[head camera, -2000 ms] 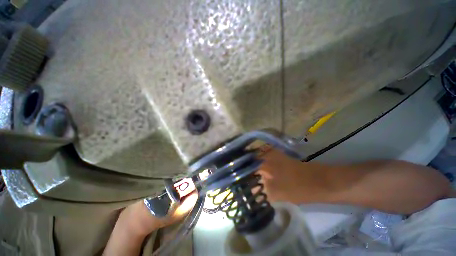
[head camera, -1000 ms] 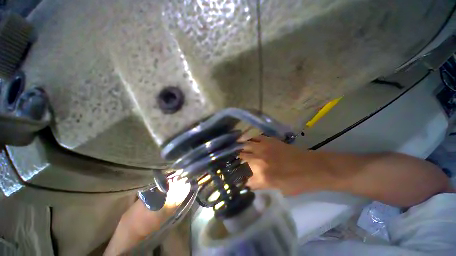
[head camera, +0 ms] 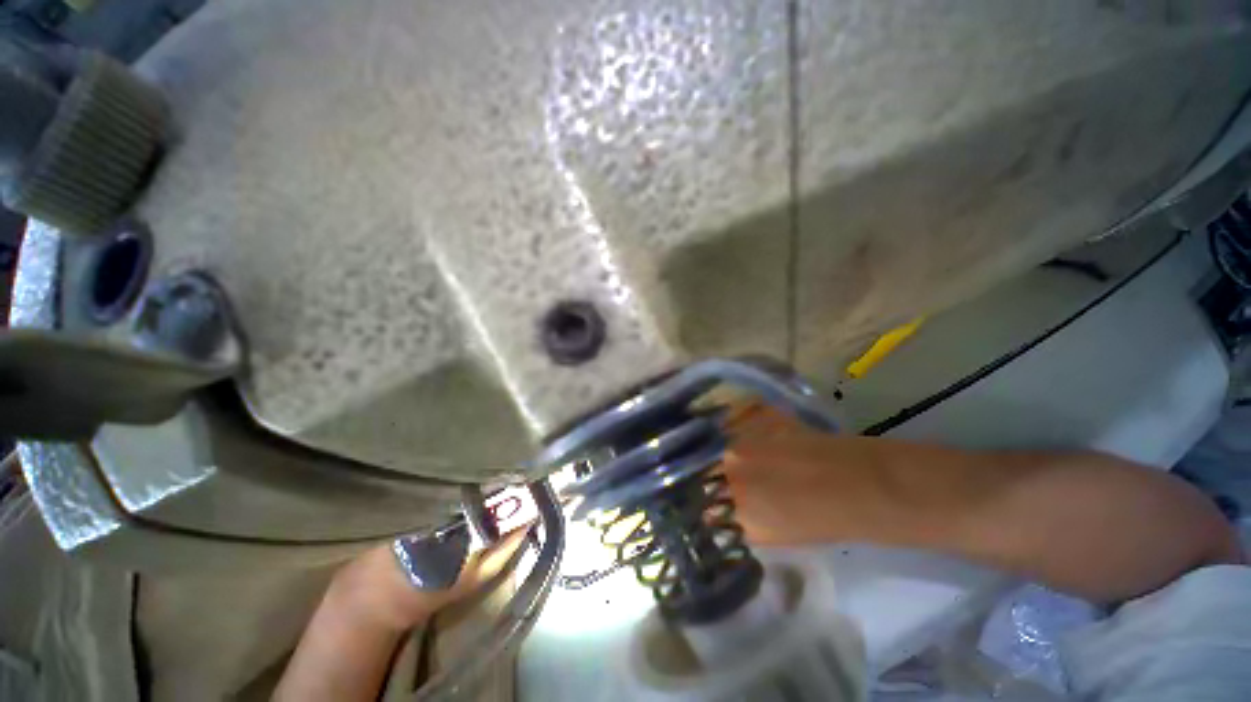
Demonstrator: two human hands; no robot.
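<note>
The speckled beige sewing machine head [head camera: 412,151] fills most of the view. Its thread tension assembly [head camera: 679,528], with spring and discs, stands close to the camera. My left hand [head camera: 384,597] is low, left of centre, its fingertips lost in lamp glare near the presser foot area. My right hand [head camera: 768,473] reaches in from the right, its fingers hidden behind the tension assembly. Tan cloth [head camera: 206,617] lies at the lower left, beside and under my left forearm. What either hand grips cannot be seen.
A thin yellow handle [head camera: 882,350] lies on the machine bed, with a thin black tool [head camera: 1081,266] beyond it. The white table [head camera: 1111,370] extends right. Clear crinkled plastic [head camera: 1029,631] lies at the lower right, beside a pale sleeve [head camera: 1166,638].
The view shifted left and back, so the machine parts moved in the picture. Both hands stay in about the same place by the machine.
</note>
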